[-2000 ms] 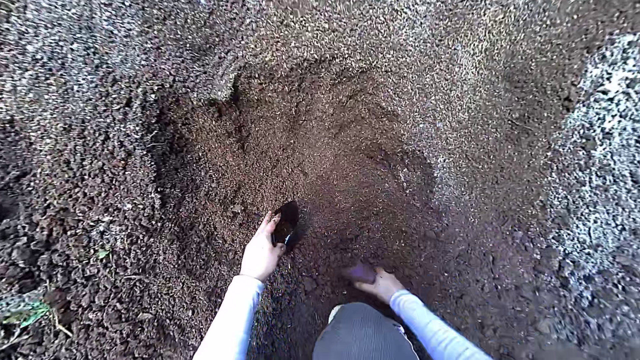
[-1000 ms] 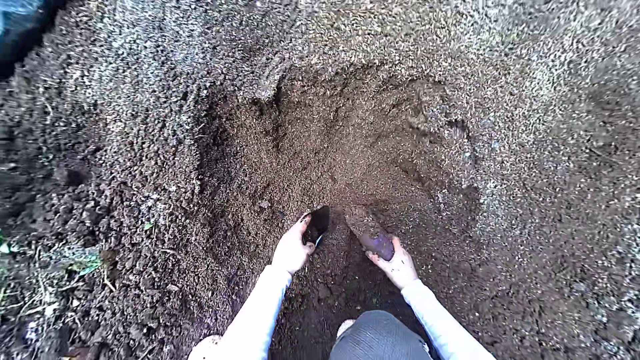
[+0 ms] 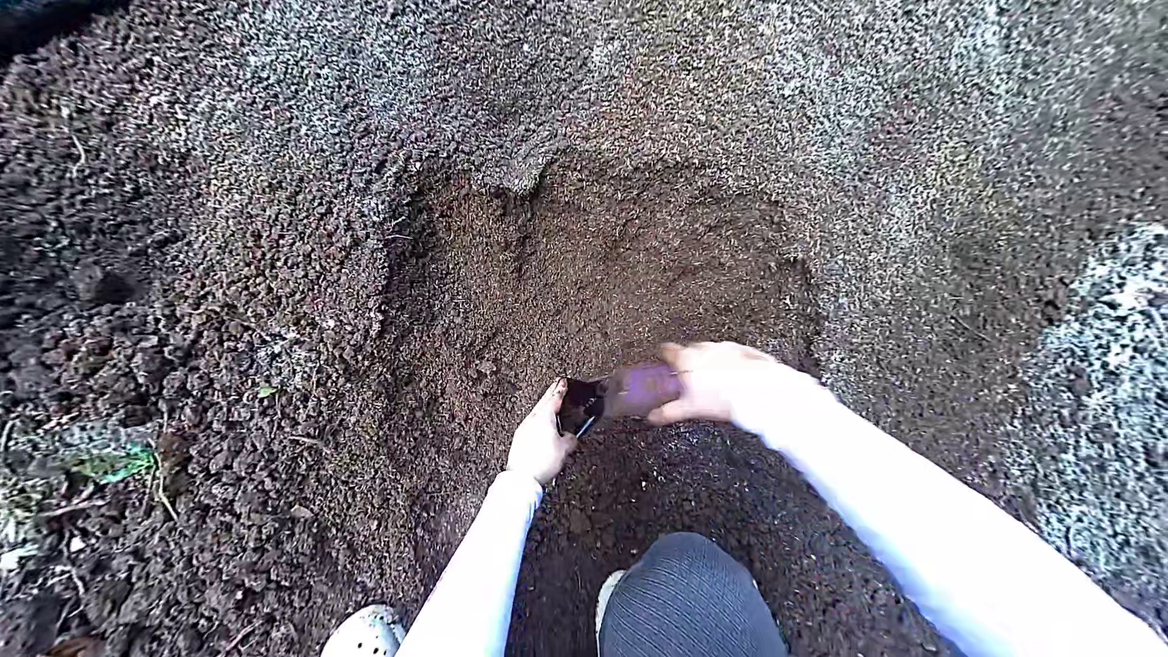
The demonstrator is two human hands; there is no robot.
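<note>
Low in the middle of the head view, my left hand [image 3: 540,440] grips a small black container [image 3: 581,406], perhaps a plant pot or bag, with its opening tilted toward the right. My right hand [image 3: 716,383], blurred by motion, holds a purple scoop-like object [image 3: 643,390] whose soil-covered end meets the container's opening. Whether that end is inside cannot be told. Both hands are above a hollow in loose brown soil [image 3: 639,274].
Coarse clods [image 3: 100,365] lie at the left, with a green scrap [image 3: 123,464] among them. A pale, whitish patch [image 3: 1109,365] is at the right. My knee [image 3: 689,598] and a light perforated shoe [image 3: 368,631] are at the bottom edge. Something dark covers the top left corner.
The right hand was low by the knee, then came up beside the container; now the purple object is at the container's opening. The left hand keeps its hold on the black container.
</note>
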